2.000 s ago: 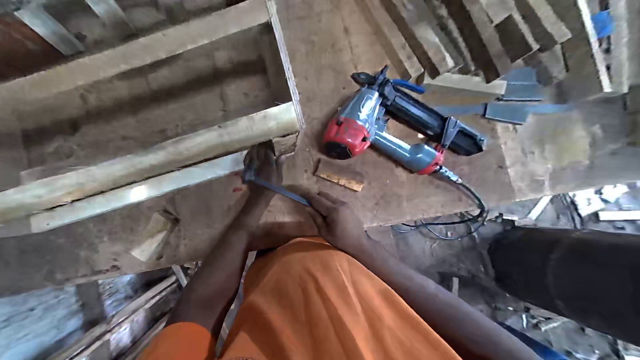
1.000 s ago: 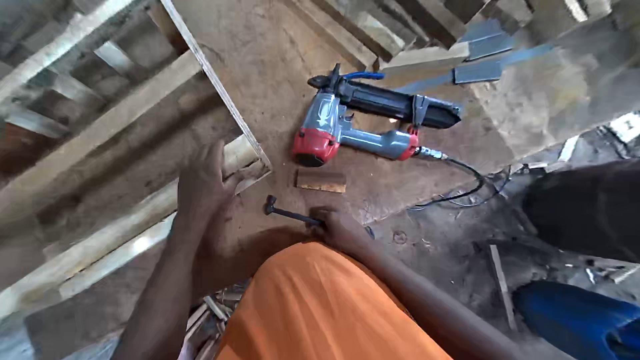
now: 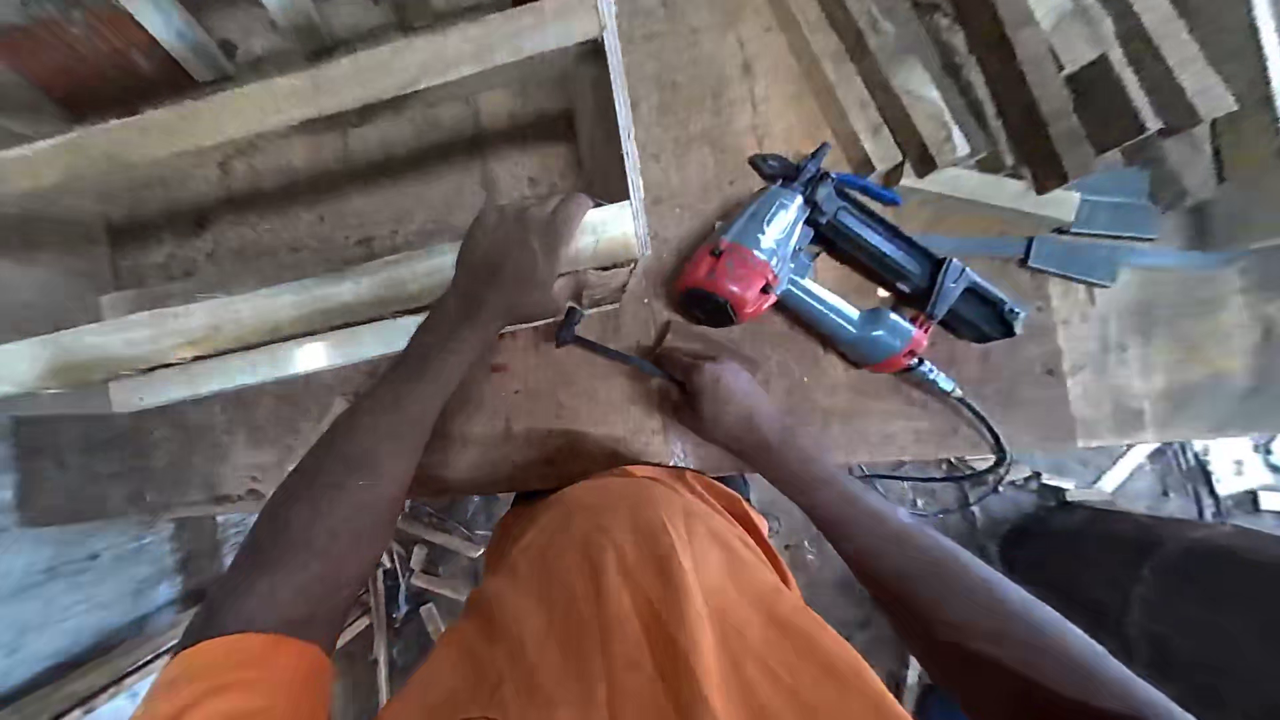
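My left hand (image 3: 520, 255) grips the end of a wooden rail (image 3: 370, 290) of a frame, close to the thin upright edge strip (image 3: 625, 130) that crosses the rail ends. My right hand (image 3: 715, 395) is closed round a small dark hammer (image 3: 615, 355). Its head points left and lies just below my left hand, near a short wood piece at the rail's end. A second, paler strip (image 3: 270, 360) runs below the rail. To the right of my hands, a red and grey pneumatic nailer (image 3: 800, 260) lies on its side on the wooden bench top (image 3: 860, 410).
Wooden slats (image 3: 960, 90) are stacked at the upper right. Beside them lie grey strips of collated nails (image 3: 1075, 258). The nailer's black air hose (image 3: 990, 440) hangs past the bench edge. A dark cylindrical object (image 3: 1150, 580) stands lower right, and wood scraps (image 3: 435, 570) lie below the bench.
My left hand, with the hammer's head by it two seconds ago and spread on the rail end one second ago, now grips the rail. The hammer stays in my right hand. The view has shifted.
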